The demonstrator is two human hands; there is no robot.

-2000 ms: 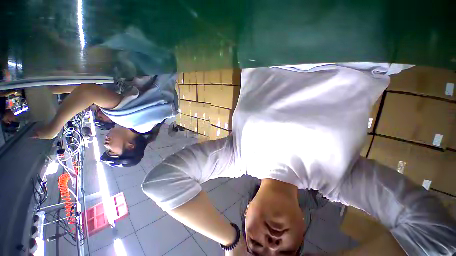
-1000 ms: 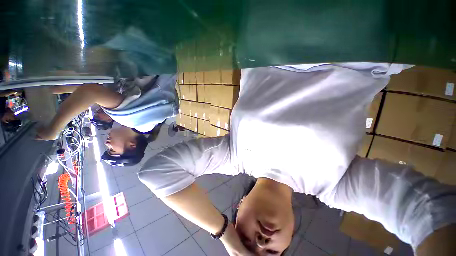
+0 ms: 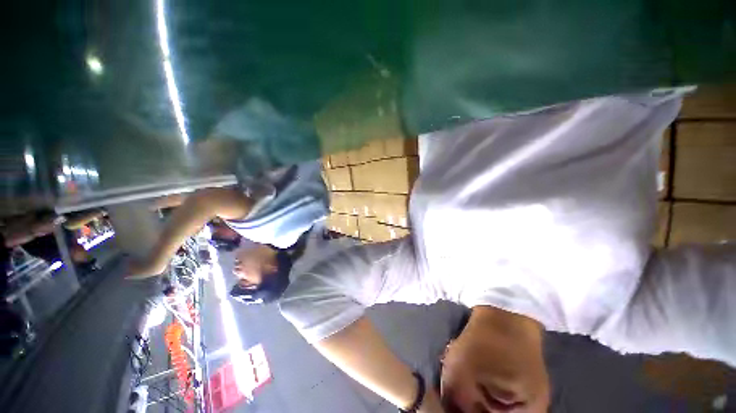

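The picture is upside down and slightly blurred. A glossy green bench surface (image 3: 516,48) fills the top, nearest the camera. A person in a pale short-sleeved shirt (image 3: 541,218) sits at its edge, facing the camera. This person's bent arm (image 3: 371,359), with a dark beaded bracelet, runs to the bottom edge. The other arm leaves at the right edge. I cannot tell whether this is the wearer. Neither my left hand nor my right hand can be made out, and no worked item is seen in a hand.
Brown cartons (image 3: 375,177) are stacked behind the person, with more at the right (image 3: 706,161). A neighbour in a light blue shirt (image 3: 294,214) reaches an arm over a dark grey surface (image 3: 81,339). Orange coiled hose (image 3: 176,355), white wires and a red tray (image 3: 240,379) show at lower left.
The view has shifted and tilted, so the people and cartons sit further right and the neighbour lower. The pale-shirted person's far arm now extends out at the right edge. The picture is blurrier.
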